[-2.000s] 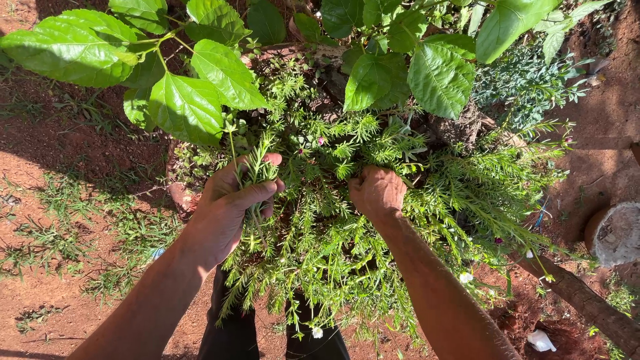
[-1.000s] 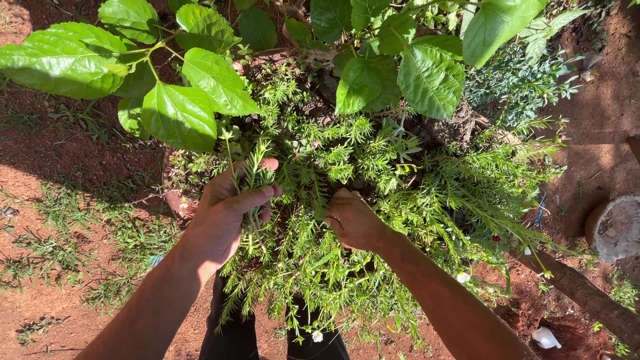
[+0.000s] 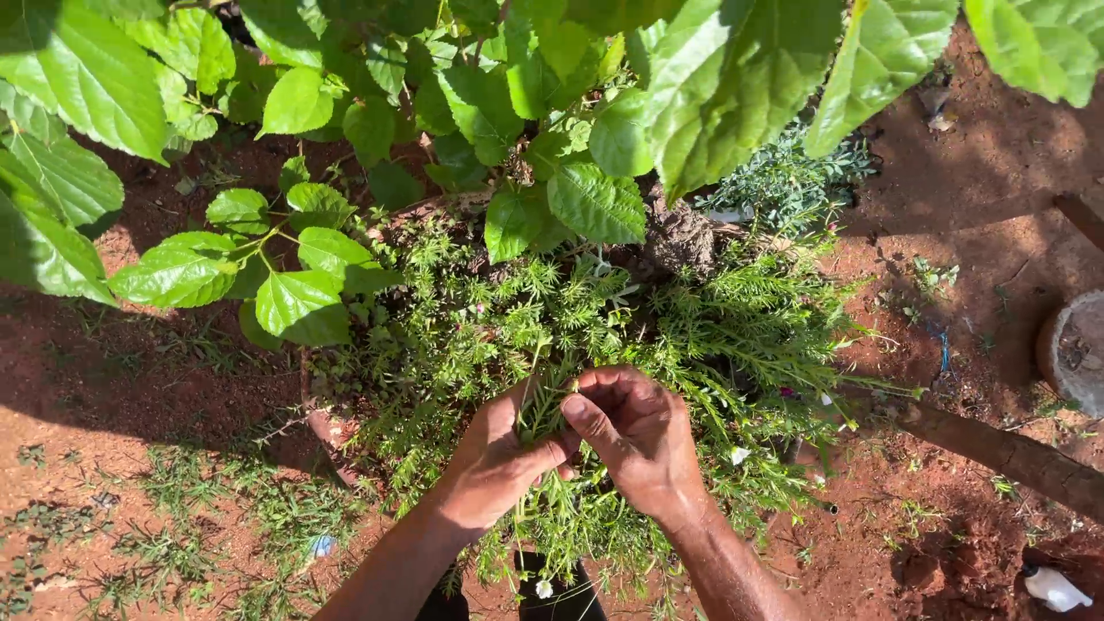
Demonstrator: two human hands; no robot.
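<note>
My left hand is closed around a small bunch of green narrow-leaved sprigs, which stick up between thumb and fingers. Close against it on the right, my right hand has its thumb and bent fingertips together at the edge of the bunch; whether it pinches a stem cannot be made out. Both hands are over a low, dense bed of narrow-leaved flowering plants, with a white flower to the right of my right hand.
Broad-leaved branches overhang the top. A wooden pole lies at the right, below a round pot. A reddish bed edge is at the left. A white object lies on red soil at lower right.
My right hand has left the plants and come to my left hand, which still holds the sprigs. The view has shifted, showing more of the broad leaves.
</note>
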